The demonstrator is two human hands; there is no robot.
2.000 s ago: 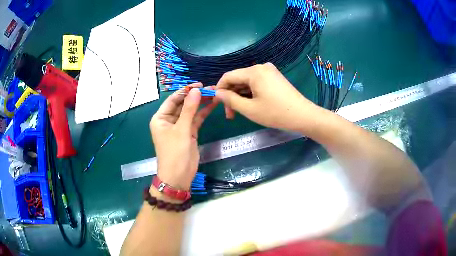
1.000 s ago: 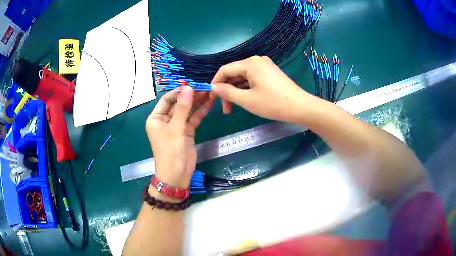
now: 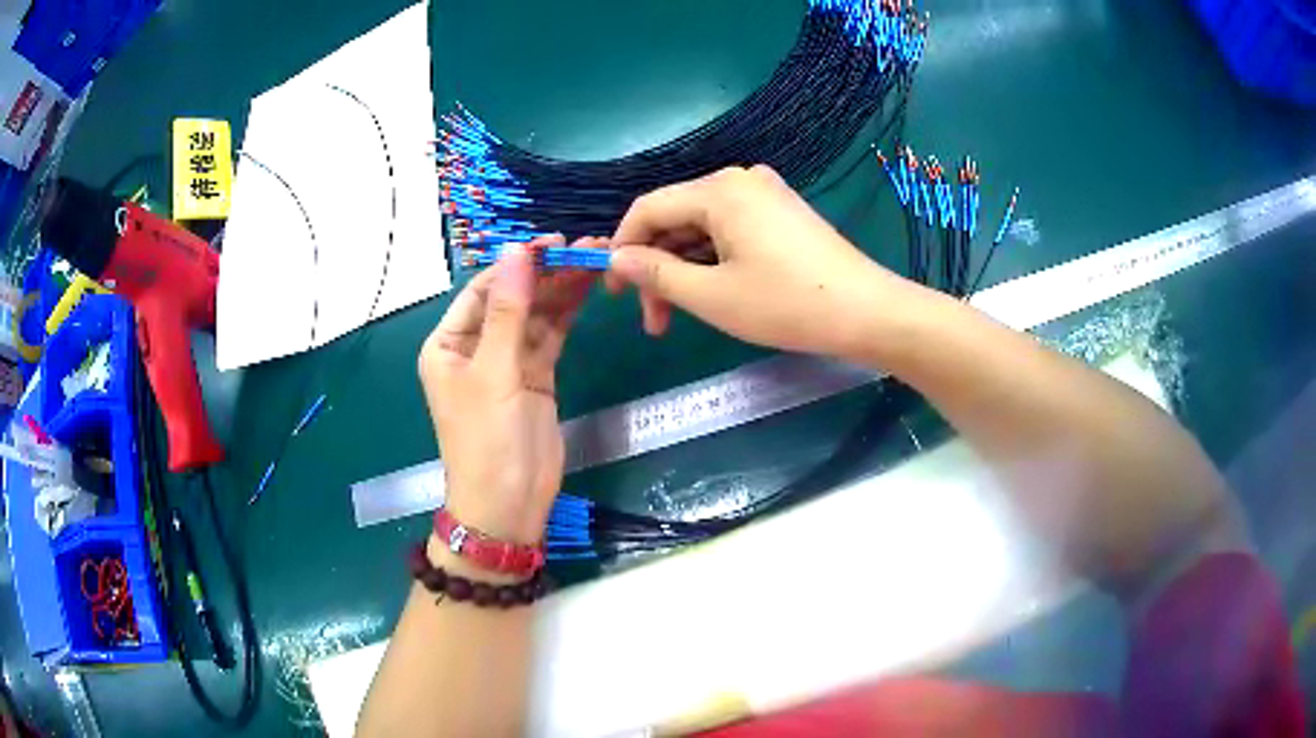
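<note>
My left hand (image 3: 498, 361) pinches the tip end of a small group of blue sleeved cable ends (image 3: 575, 258) between thumb and fingers. My right hand (image 3: 751, 260) grips the same group from the other side. A thick curved bundle of black cable assemblies (image 3: 650, 169) lies just behind my hands, blue ends at both sides. A smaller group of cable ends (image 3: 938, 195) stands fanned out to the right. Another group with blue ends (image 3: 572, 528) lies beside my left wrist, its black wires curving right. My fingers hide part of the held group.
A steel ruler (image 3: 693, 415) lies diagonally under my right forearm. A white pad (image 3: 808, 591) lies nearest me. At left are a paper sheet with curved lines (image 3: 347, 188), a yellow label (image 3: 201, 167), a red heat gun (image 3: 170, 303), blue bins (image 3: 108, 541) and two short blue-ended pieces (image 3: 309, 415).
My left thumb and fingertips have shifted slightly left along the held ends, showing more blue sleeve between my hands. My right hand has hardly moved. The whole view shifted slightly.
</note>
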